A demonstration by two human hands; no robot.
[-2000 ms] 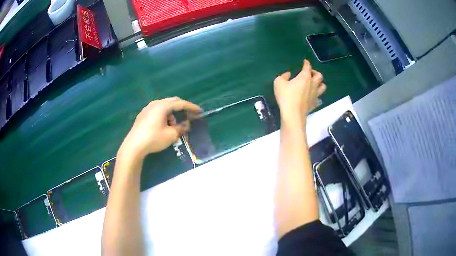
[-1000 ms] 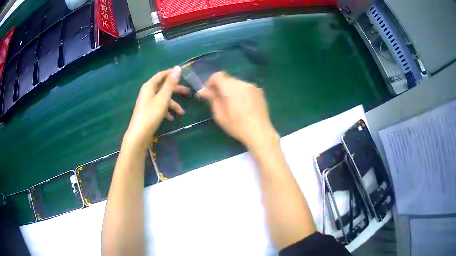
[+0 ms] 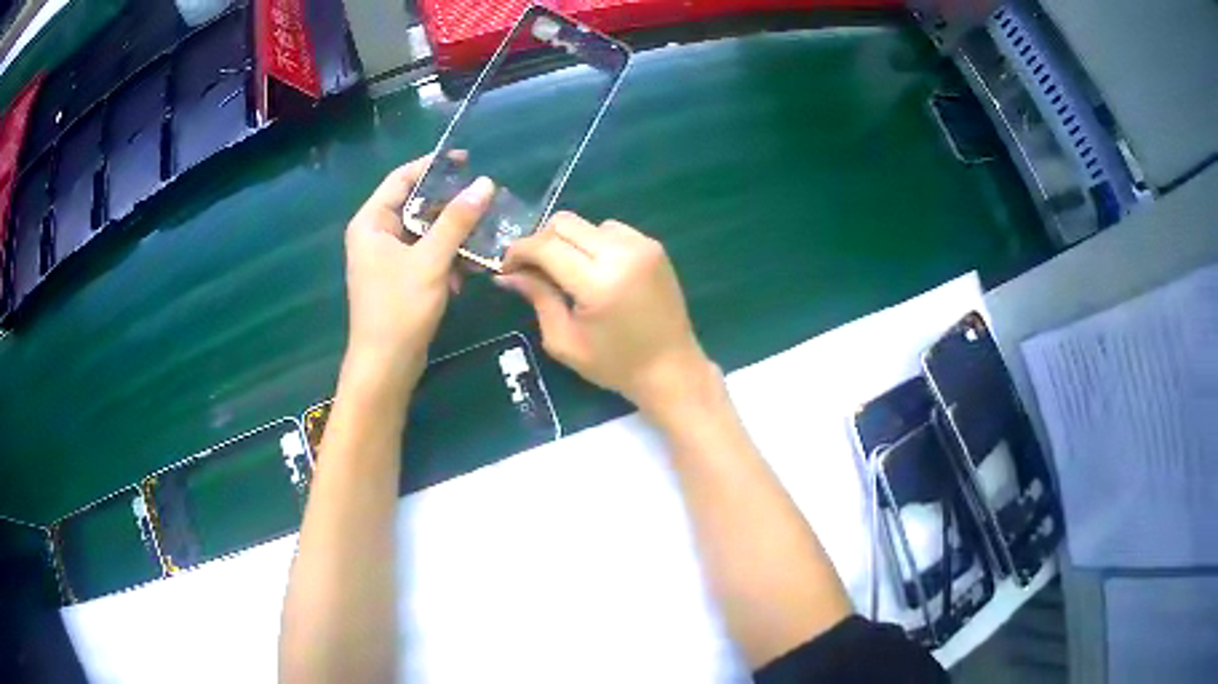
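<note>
My left hand [image 3: 408, 261] and my right hand [image 3: 608, 294] both hold the lower end of a phone middle frame [image 3: 585, 131], raised and tilted above the green belt. The green belt shows through its opening. My left thumb lies on its dark lower panel; my right fingers are at its lower right corner. Below, a row of middle frames [image 3: 227, 494] lies along the edge of the white sheet; the rightmost one [image 3: 470, 412] is partly hidden by my left forearm.
Stacked frames [image 3: 995, 448] lie on the white sheet [image 3: 561, 548] at right, beside printed sheets [image 3: 1135, 428]. Another frame lies at the far right of the green belt [image 3: 775, 174]. A black tray [image 3: 134, 134], a red label [image 3: 286, 47] and a red tray [image 3: 721, 16] are at the back.
Both hands first were apart, then came together at a frame over the belt. That frame now stands out clearly, tilted up. The row has shifted within the view.
</note>
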